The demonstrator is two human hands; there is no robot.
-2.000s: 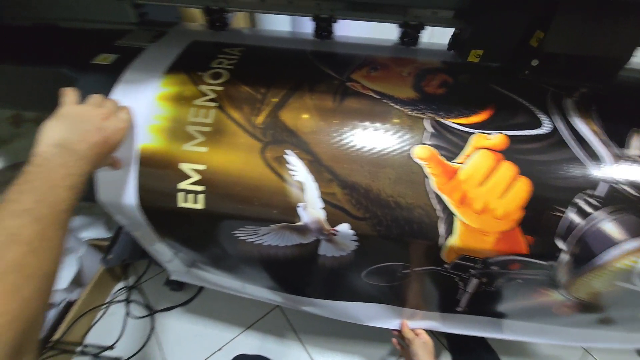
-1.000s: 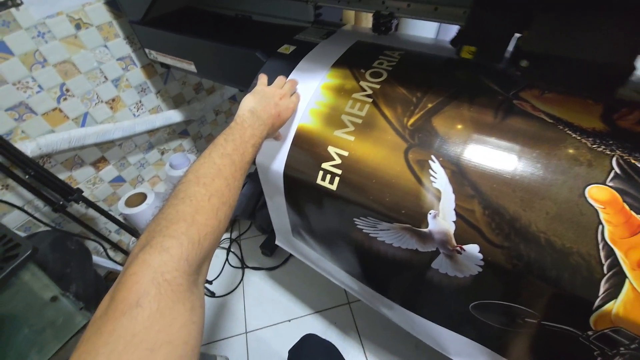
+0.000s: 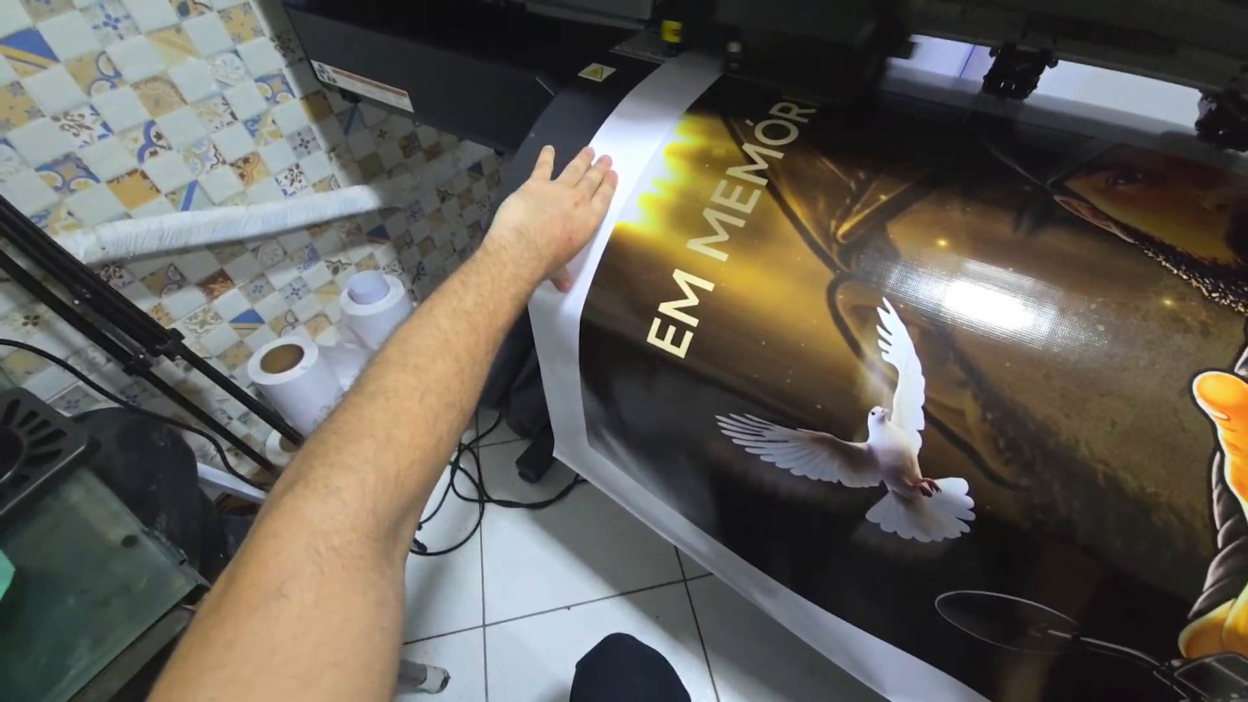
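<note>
A large printed vinyl banner (image 3: 760, 409) hangs over the front of a black wide-format printer (image 3: 439, 68), its glossy print showing a white dove, large lettering and part of a bearded figure. My left hand (image 3: 561, 210) lies at the banner's white left margin, fingers spread and pointing toward the printer. The thumb is mostly hidden, so whether it grips the edge from below cannot be told. My right hand is out of view.
Left of my arm are white material rolls (image 3: 297, 380), black stand legs (image 3: 146, 351) and a wrapped tube (image 3: 234, 219) by the patterned tile wall. Black cables (image 3: 468, 487) lie on the floor below the banner. A dark machine (image 3: 78, 546) fills the lower left.
The view has swung left. My left hand remains at the banner's left margin. My right hand, at the banner's lower edge two seconds ago, has left the view.
</note>
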